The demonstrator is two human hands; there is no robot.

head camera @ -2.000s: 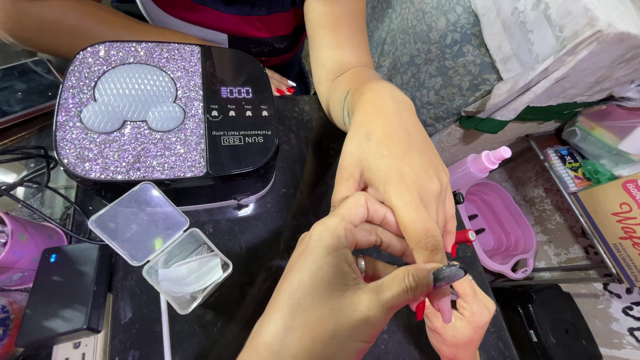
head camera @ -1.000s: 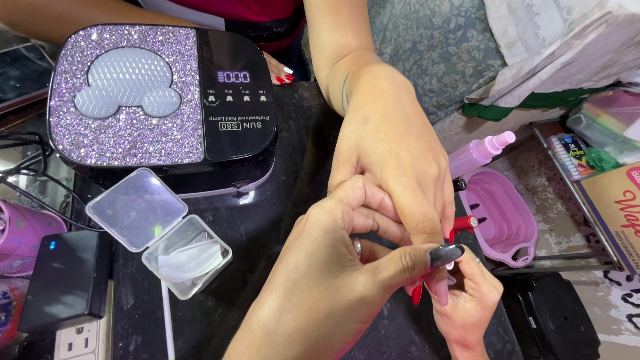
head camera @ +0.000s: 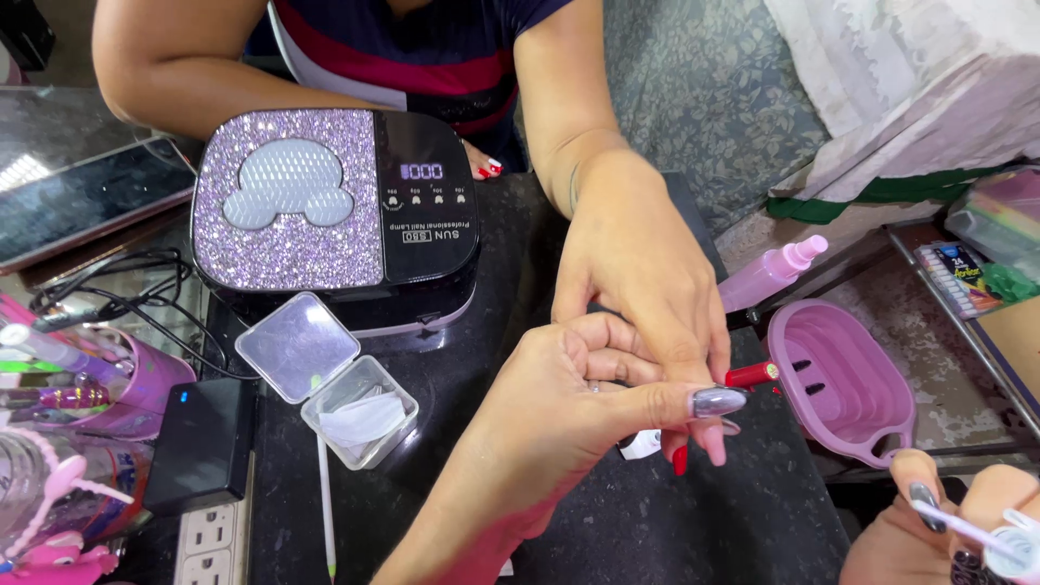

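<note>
My left hand (head camera: 605,386) comes up from the bottom centre and grips the fingers of another person's hand (head camera: 642,244), its thumb pressed on them. Some nails of the other person's hand are red. At the lower right corner, my right hand (head camera: 918,520) holds a small white bottle (head camera: 1016,548), with a thin pale applicator stick (head camera: 959,524) at its mouth. A red bottle (head camera: 751,374) lies just beyond the joined hands, partly hidden. A small white item lies under them, mostly covered.
A glittery nail lamp (head camera: 288,252) stands upper left, with an open clear plastic box (head camera: 361,414) before it. At left are a black adapter (head camera: 199,447), cables (head camera: 138,292) and a pink cup (head camera: 154,390) of tools. A pink spray bottle (head camera: 768,272) and pink basin (head camera: 841,382) are at right.
My right hand has moved away from the other person's fingers to the lower right and now holds the white bottle. My left hand still grips the fingers. The view has shifted.
</note>
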